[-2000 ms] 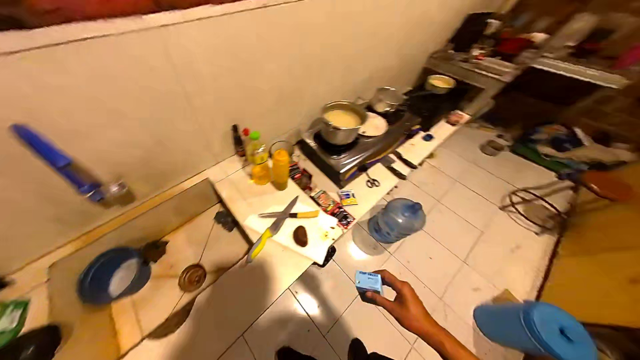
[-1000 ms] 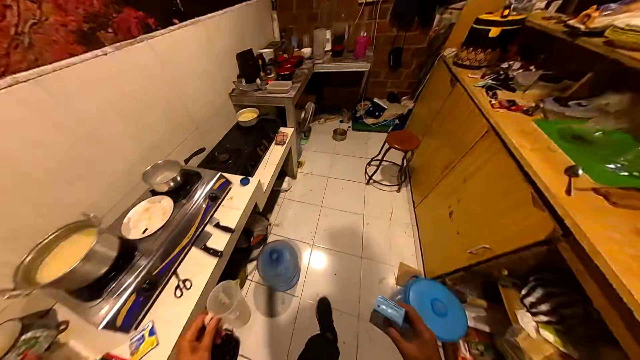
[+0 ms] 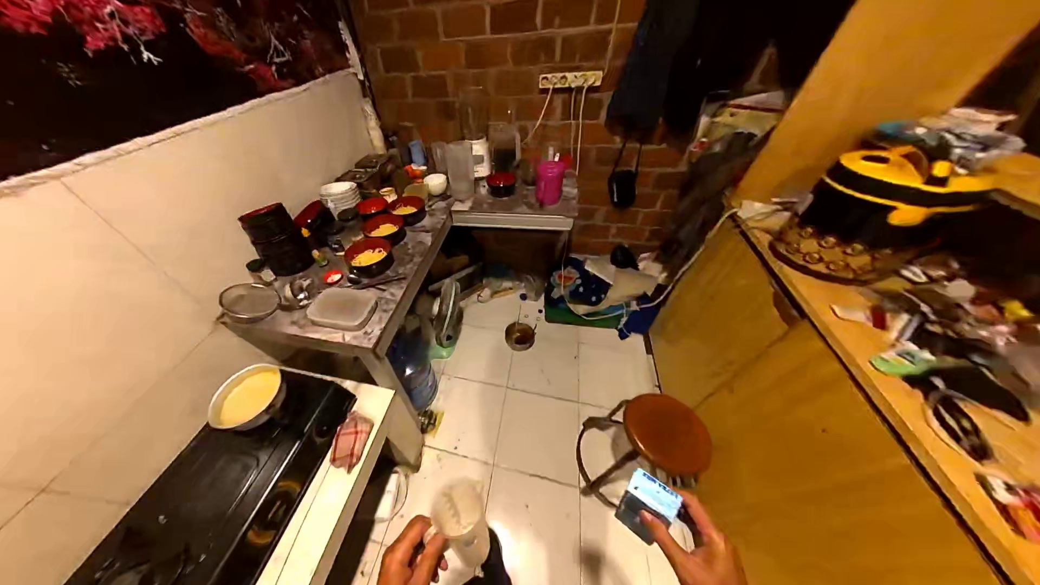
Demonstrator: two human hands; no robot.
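Note:
My left hand (image 3: pixel 413 554) is at the bottom centre, closed on the handle of a clear plastic measuring jug (image 3: pixel 461 520). To the right, my right hand (image 3: pixel 697 546) grips a small blue and white box (image 3: pixel 650 505) that bears writing. Both hands are over the tiled floor, between the stove counter and the wooden cabinets. Nearest the left hand is the counter edge with a checked cloth (image 3: pixel 352 441); a round stool (image 3: pixel 666 434) stands just beyond the right hand.
A black stove (image 3: pixel 244 479) holds a pan of pale yellow liquid (image 3: pixel 248 396). Farther off, a counter (image 3: pixel 357 341) carries red and black bowls (image 3: pixel 369 257) of food. A small metal bowl (image 3: pixel 520 335) lies on the floor. Cluttered wooden cabinets (image 3: pixel 812 439) line the right.
The view has swung right and forward, from the sink and stoves to the far counter. My left hand came into view one second ago, near the jug. My right hand keeps the box throughout.

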